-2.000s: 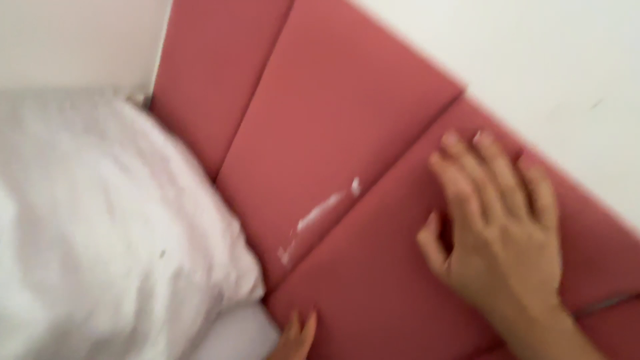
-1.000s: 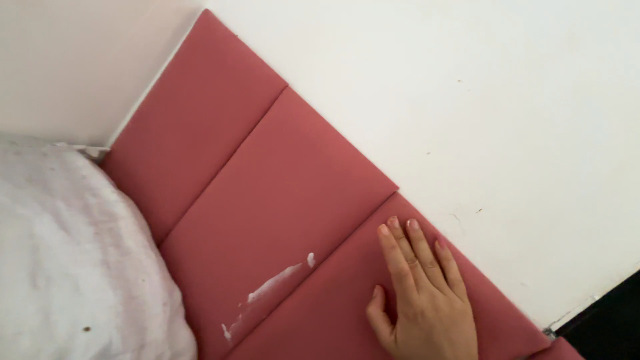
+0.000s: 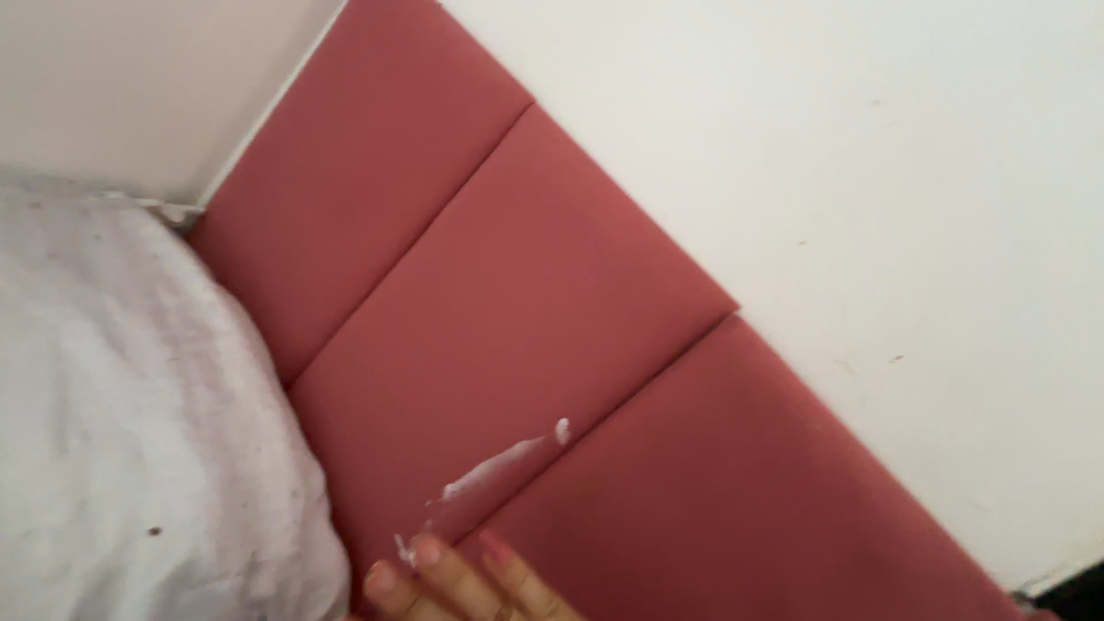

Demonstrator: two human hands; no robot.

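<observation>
Upholstered pink-red wall panels (image 3: 517, 285) run diagonally across the view, with narrow seams between them. A white, creamy smear (image 3: 492, 466) lies on the middle panel beside a seam, with a small blob at its upper end and a fainter patch lower down. At the bottom edge, the extended fingers of my right hand (image 3: 470, 582) are at the smear's lower end, by the seam. No object shows in them; the palm is cut off by the frame. My left hand is not in view.
A white pillow or cushion (image 3: 155, 414) with small dark spots bulges against the panels at left. A white wall (image 3: 862, 190) with small marks lies beyond their upper edge. Another pale wall (image 3: 147, 86) meets them at upper left. Something dark shows at the lower right corner.
My right hand has moved from the neighbouring panel to the smear's lower end. My left fingertips, seen at the bottom two seconds ago, have left the view.
</observation>
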